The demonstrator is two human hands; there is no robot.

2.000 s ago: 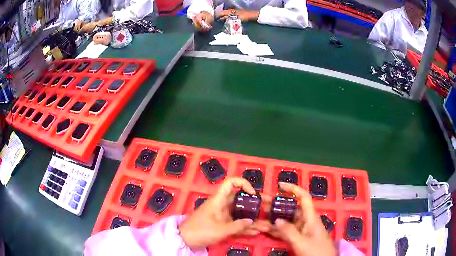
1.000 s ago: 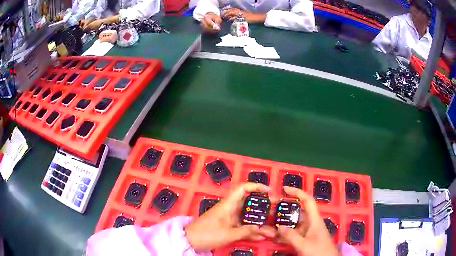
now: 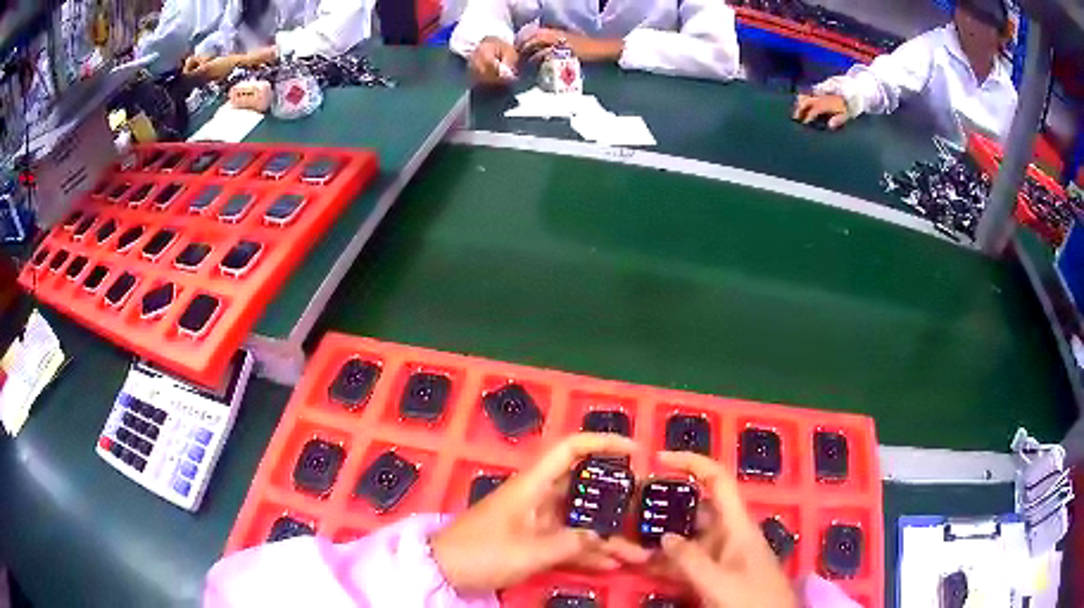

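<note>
My left hand [image 3: 505, 540] holds a strapless smartwatch [image 3: 599, 496] by its edges, screen up and lit with a list of coloured icons and text. My right hand [image 3: 728, 549] holds a second smartwatch [image 3: 668, 512] close beside it, also lit with a list; the thumb lies at its lower edge. Both hands are above a red foam tray [image 3: 571, 390] whose square pockets hold several dark watches, mostly back side up. The hands and pink sleeves hide part of the tray's middle and front.
A second red tray [image 3: 312, 204] full of watches is tilted at the left, beside a calculator [image 3: 170, 430]. A clipboard [image 3: 965, 558] lies at the right. A green conveyor [image 3: 666, 279] with metal edges runs behind the tray. People in white coats sit across it.
The two screens went from dark to lit lists, and the lists now show different rows than a second ago. Across the line, a person at the right has reached a hand onto the worktop.
</note>
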